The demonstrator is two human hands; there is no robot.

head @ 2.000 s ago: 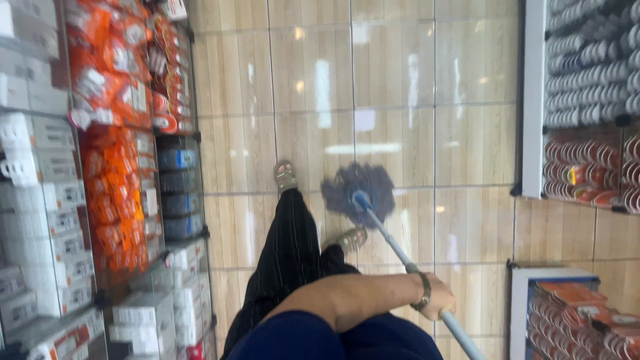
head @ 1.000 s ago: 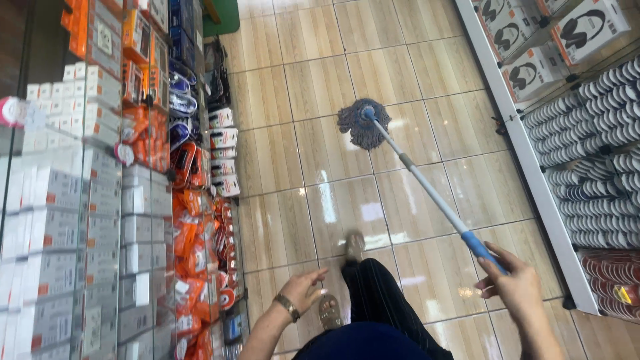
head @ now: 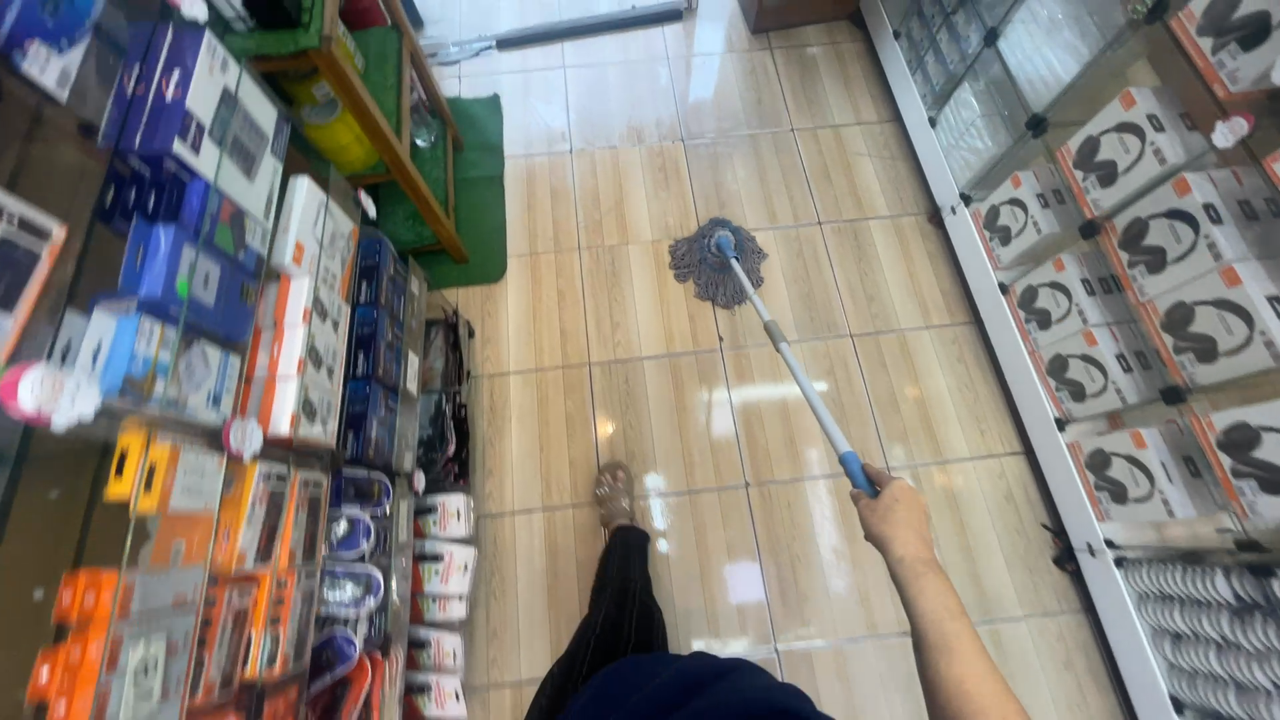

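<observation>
My right hand [head: 893,512] is closed around the blue grip near the end of a string mop's pole [head: 808,388]. The pole slants up and left, away from my body. At its far end, the grey mop head [head: 717,264] lies spread on the glossy wood-look floor tiles [head: 650,420]. Its centre has a blue socket. My left hand is out of view. One sandalled foot [head: 615,492] shows ahead of my body, to the left of the pole.
Shelves of boxed goods [head: 290,360] line the left. A wooden rack [head: 400,150] stands on a green mat [head: 480,190] at upper left. Glass shelving on the right holds headphone boxes [head: 1125,145], with a white base edge [head: 1010,390]. A long dark bar [head: 595,25] lies at the top.
The view has moved along the aisle, bringing the green mat and rack in. My left hand, visible one second ago, has left view. My right hand, its fingers loose then, is now closed on the grip.
</observation>
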